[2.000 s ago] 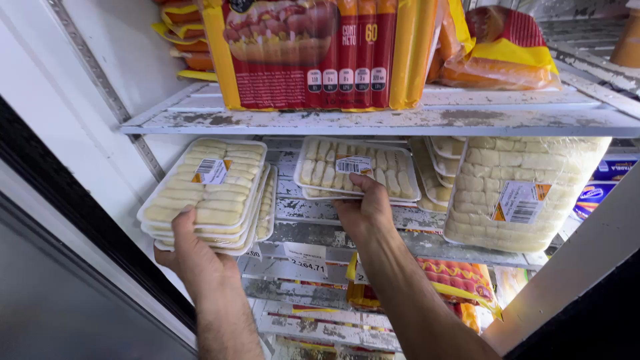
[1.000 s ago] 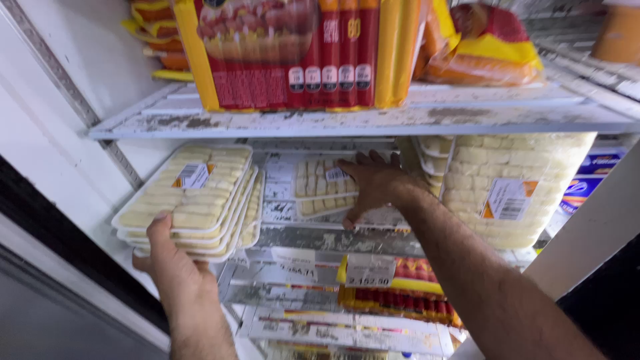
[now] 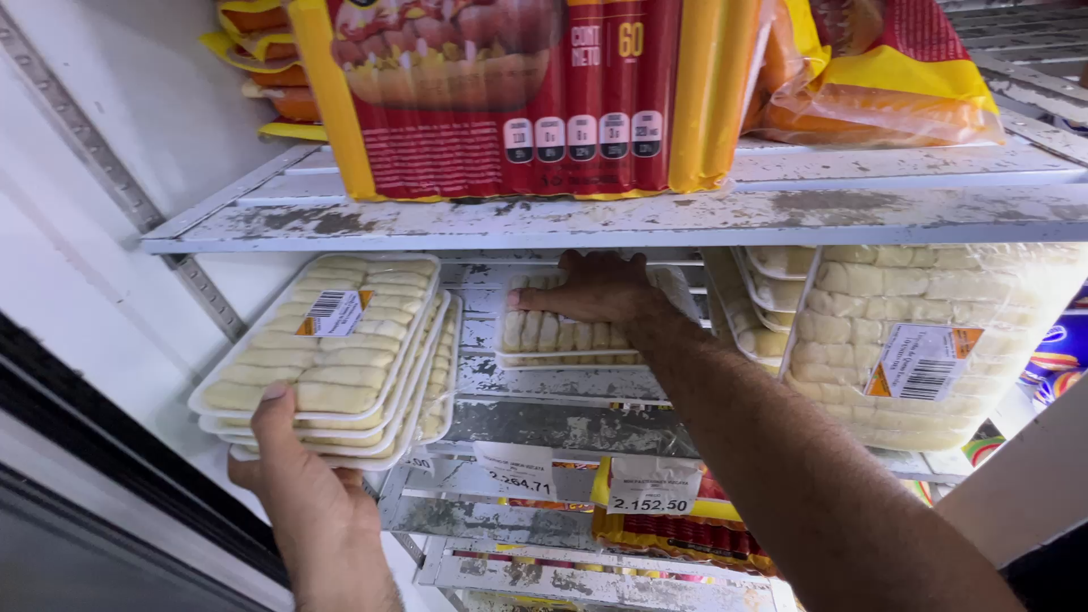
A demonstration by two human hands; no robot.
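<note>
At the left of the middle shelf, my left hand (image 3: pixel 310 484) grips the near edge of a stack of wrapped white trays of pale rolled food (image 3: pixel 327 340), thumb on top and fingers beneath. Farther back in the middle, my right hand (image 3: pixel 595 289) lies over another wrapped tray of the same rolls (image 3: pixel 561 331), its fingers spread toward the far side; whether they grip it is hard to tell. More trays (image 3: pixel 761 297) stand tilted to the right of that hand, beside a large wrapped tray (image 3: pixel 918 340) with a barcode label.
The upper shelf's worn front edge (image 3: pixel 595 223) runs just above my right hand. On it sit a large sausage pack (image 3: pixel 527 102) and bagged sausages (image 3: pixel 875 85). Price tags (image 3: pixel 654 486) hang below the middle shelf, over more packs (image 3: pixel 688 535). The cooler's side wall (image 3: pixel 110 212) bounds the left.
My right hand has moved from the front edge of the middle tray to over its top, deeper on the shelf. My left hand stays on the left stack.
</note>
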